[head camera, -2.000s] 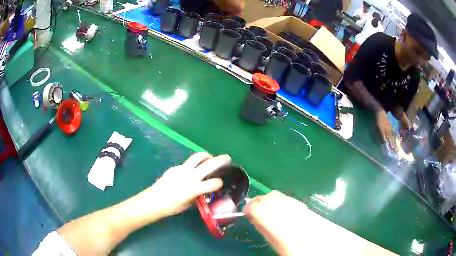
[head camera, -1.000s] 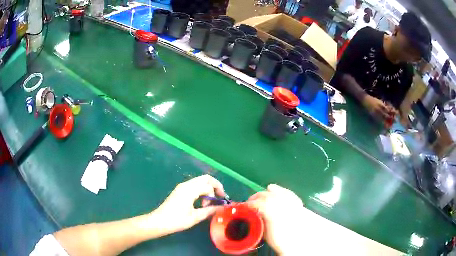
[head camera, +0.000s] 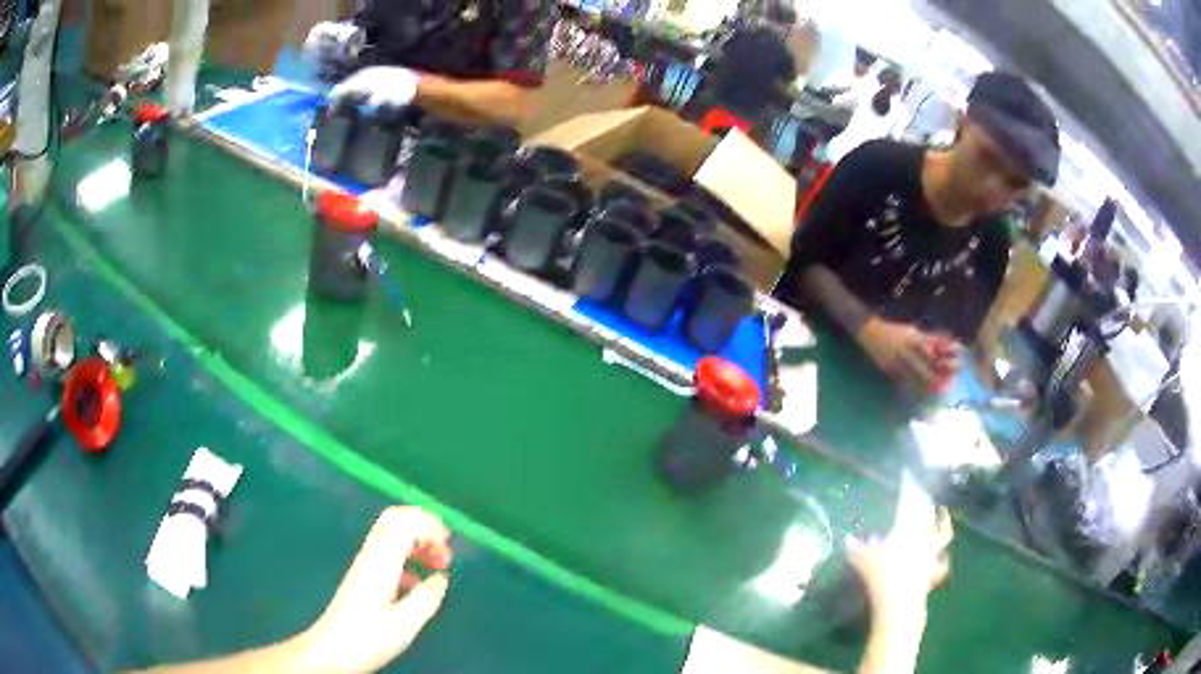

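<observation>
My left hand (head camera: 395, 579) is over the near bench at lower centre, its fingers curled and its thumb apart, with no part seen in it. My right hand (head camera: 906, 553) reaches out at lower right, blurred; a pale streak shows at its fingers, and I cannot tell whether it holds anything. A dark blurred shape is just left of it. A black housing (head camera: 701, 448) with a red flared top (head camera: 727, 385) stands upright on the green belt, with small parts and wires at its right side. The unit that was in my hands is not clearly seen.
Black housings (head camera: 540, 224) stand on a blue strip beside an open carton (head camera: 744, 184). Another red-topped unit (head camera: 340, 263) stands at left. A loose red ring (head camera: 92, 404) and white bundle (head camera: 192, 524) lie near left. A person (head camera: 909, 250) works opposite.
My hands have parted; the right has reached far right and the red-topped unit is no longer between them. The view has shifted. A white-gloved hand now shows at the far housings.
</observation>
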